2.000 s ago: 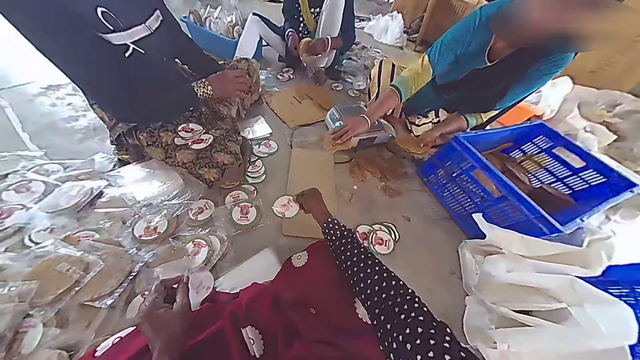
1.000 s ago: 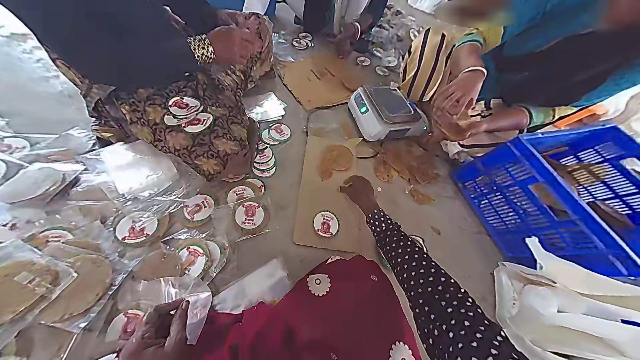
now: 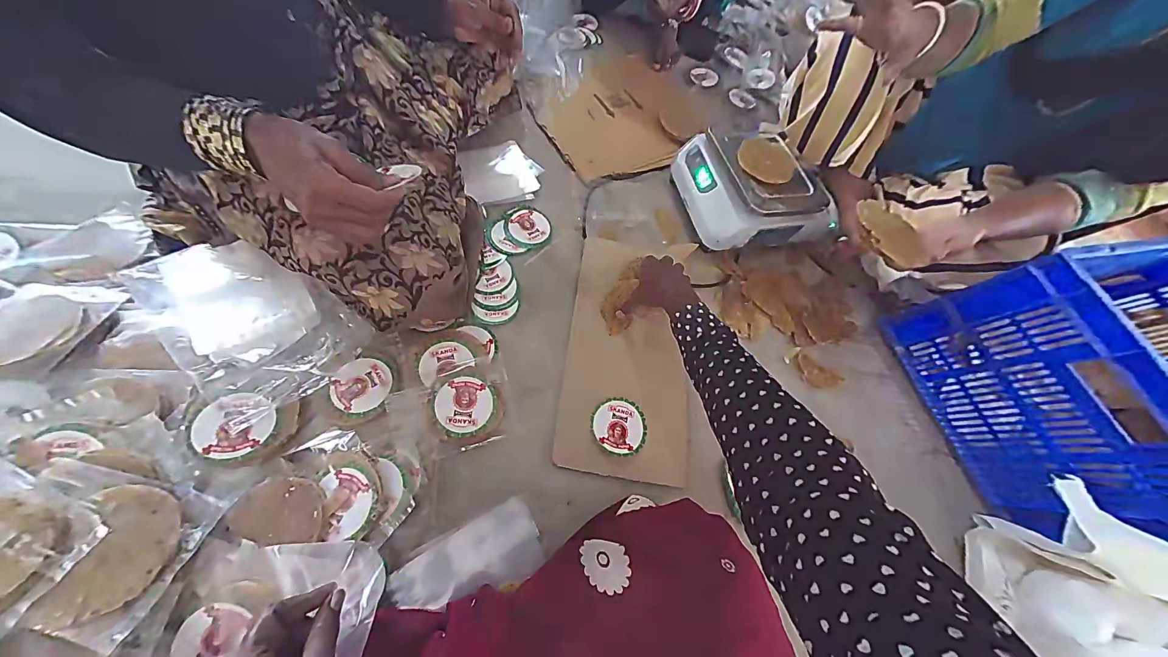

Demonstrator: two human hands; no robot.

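Note:
My right hand (image 3: 664, 287), in a dark sleeve with white hearts, grips a thin brown disc (image 3: 619, 297) at the upper part of a cardboard sheet (image 3: 584, 401). A round printed label (image 3: 619, 426) with a green rim lies near the sheet's lower end. At the bottom left, my left hand (image 3: 301, 625) holds a clear plastic bag (image 3: 351, 570). Just beside it, another round label (image 3: 214, 631) shows through plastic. Many bagged brown discs (image 3: 109, 557) and labels lie around that hand. Past my right hand is a pile of brown discs (image 3: 789, 301).
A digital scale (image 3: 753, 196) bears a brown disc. At right stand a blue plastic crate (image 3: 949, 365) and a white bag (image 3: 1049, 584). A co-worker's hand (image 3: 328, 178) holds a label at left; another co-worker's hand (image 3: 944, 233) holds discs at right. More cardboard (image 3: 607, 119) lies beyond.
My right hand held a label over the cardboard two seconds ago; that label now lies on it, and the hand grips a brown disc. A disc now rests on the scale. The view has moved closer.

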